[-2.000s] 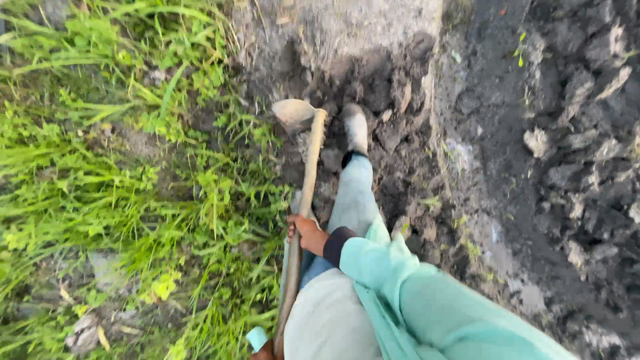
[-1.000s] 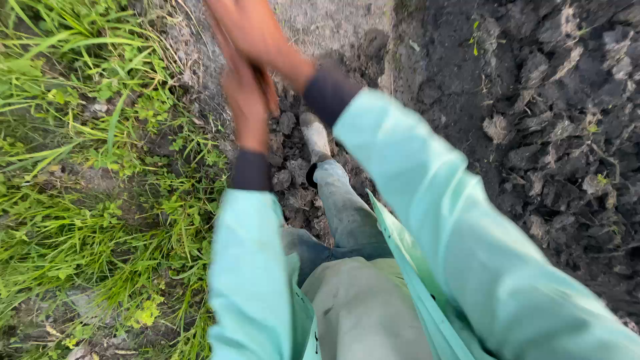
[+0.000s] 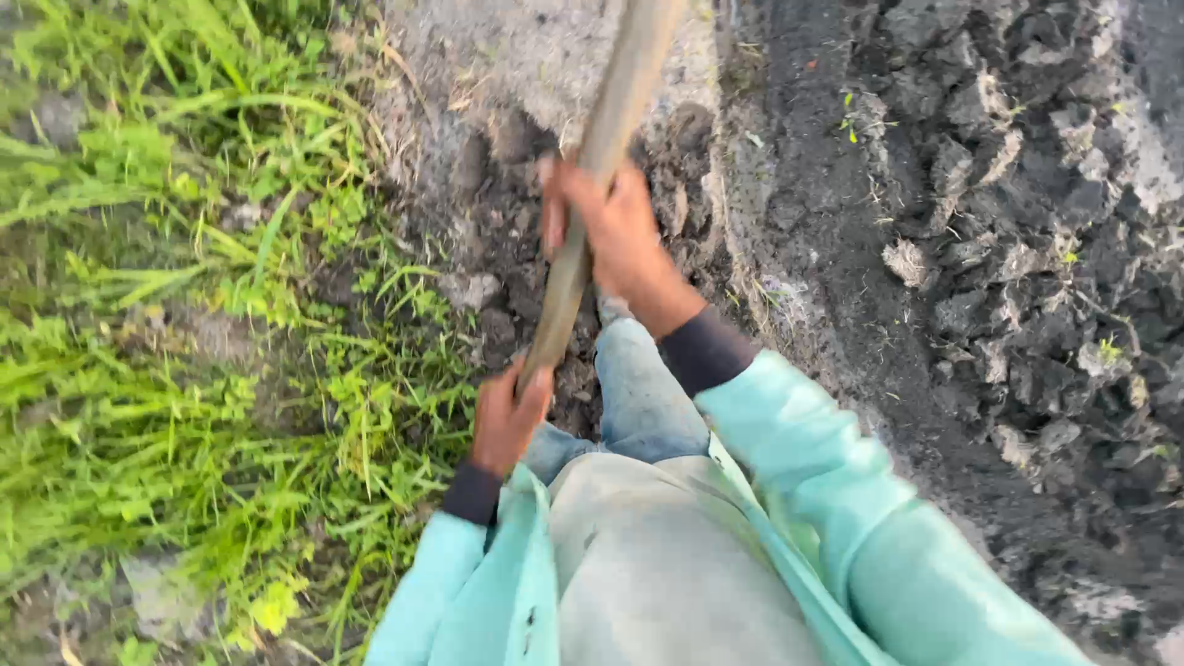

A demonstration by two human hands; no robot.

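Observation:
A long wooden hoe handle (image 3: 618, 102) rises at a slant from my waist past the top edge of the view, where the hoe's blade is out of sight. My left hand (image 3: 504, 416) grips its lower end, in front of my left hip. Higher up, my right hand (image 3: 610, 227) is wrapped around the handle, slightly blurred. Below the handle lies broken dark soil (image 3: 499, 222), partly hidden by my hands and my leg in worn blue jeans (image 3: 643, 384).
Tall green grass and weeds (image 3: 185, 370) cover the ground at the left. Dark tilled clods (image 3: 999, 277) fill the right side, along a smoother strip of soil (image 3: 805, 185). Pale packed earth (image 3: 518, 55) lies ahead.
Two seconds ago the hoe's blade rested near my boot. One second ago both hands were together near the top; now they are lower and spread along the handle, and the blade is out of view.

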